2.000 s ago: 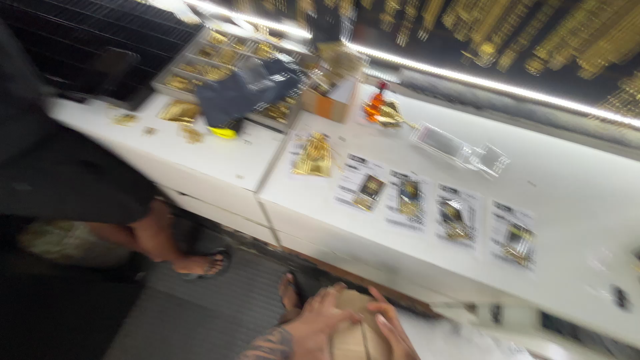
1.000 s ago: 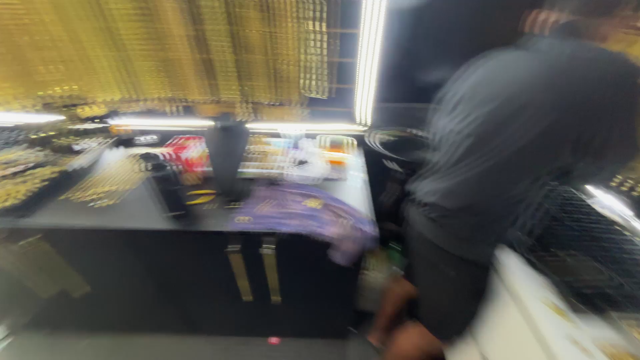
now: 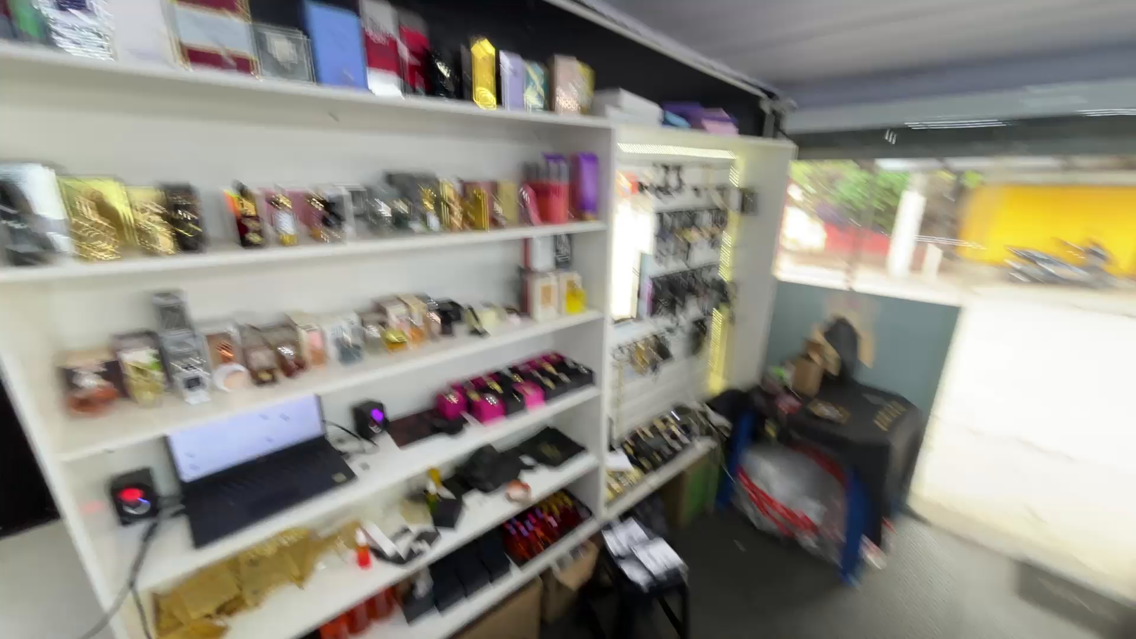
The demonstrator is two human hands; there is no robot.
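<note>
Neither my left hand nor my right hand shows in the head view now. White shelving (image 3: 328, 248) fills the left and middle, holding rows of boxes and bottles that look like perfumes. An open laptop (image 3: 266, 479) rests on a lower shelf between two small speakers, the left one (image 3: 135, 497) lit red and the right one (image 3: 370, 417) lit purple. Gold-coloured packets (image 3: 240, 577) lie on the shelf beneath. Pink and black boxes (image 3: 488, 399) stand in rows right of the laptop. The picture is somewhat blurred.
A black stool (image 3: 643, 568) with papers on it stands by the shelving's lower right end. Farther right are a dark-covered table (image 3: 852, 417) and a large clear bag with red bands (image 3: 790, 497). A lit display case (image 3: 674, 266) joins the shelving, and a bright opening leads outside.
The view has swung widely, from a white counter, then a dark cabinet, to the shelving. Two seconds ago both hands were on a tan, rounded thing; now they are out of view.
</note>
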